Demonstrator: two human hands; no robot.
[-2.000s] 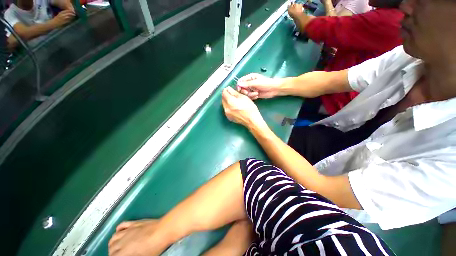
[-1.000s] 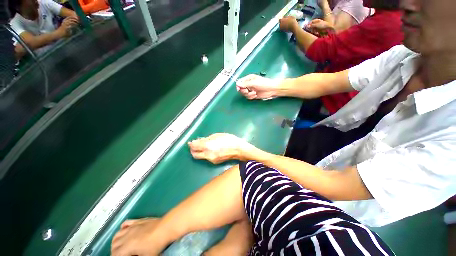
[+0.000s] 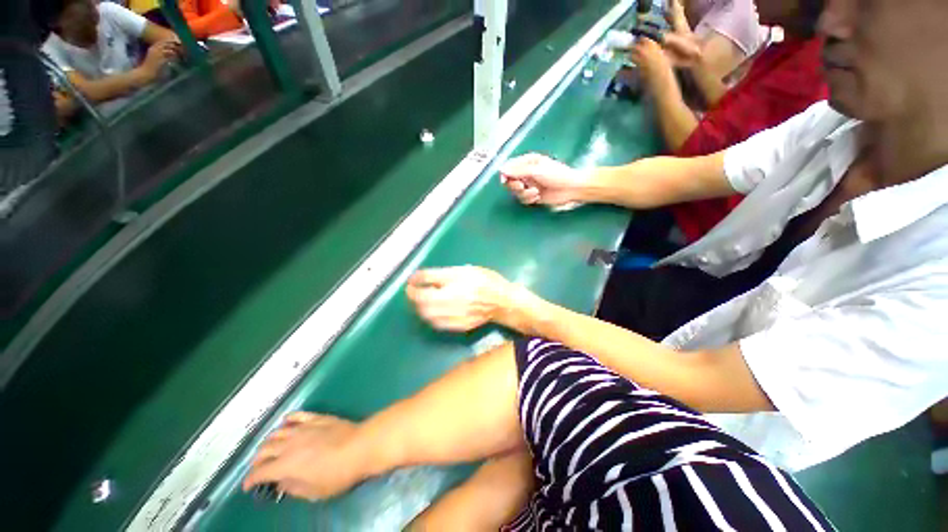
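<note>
My right hand [image 3: 307, 455] is at the lower left, back up and slightly blurred, low over the green bench top [image 3: 374, 358]. A small dark piece [image 3: 268, 490] shows under its fingertips; I cannot tell if they grip it. My left forearm [image 3: 483, 494] shows below the right one, but my left hand is out of the picture past the bottom edge. A shiny see-through patch [image 3: 405, 504] lies on the bench between my arms.
A white rail [image 3: 333, 317] with an upright post [image 3: 489, 78] borders the dark green belt [image 3: 260, 249]. Small bright pieces [image 3: 427, 136] sit on the belt. A neighbour's hands [image 3: 457, 298] are close on the right; more workers sit beyond and across.
My right hand has moved slightly up and right, its fingers now spread lower over the small dark piece. The neighbour's hands were together at first and are now apart.
</note>
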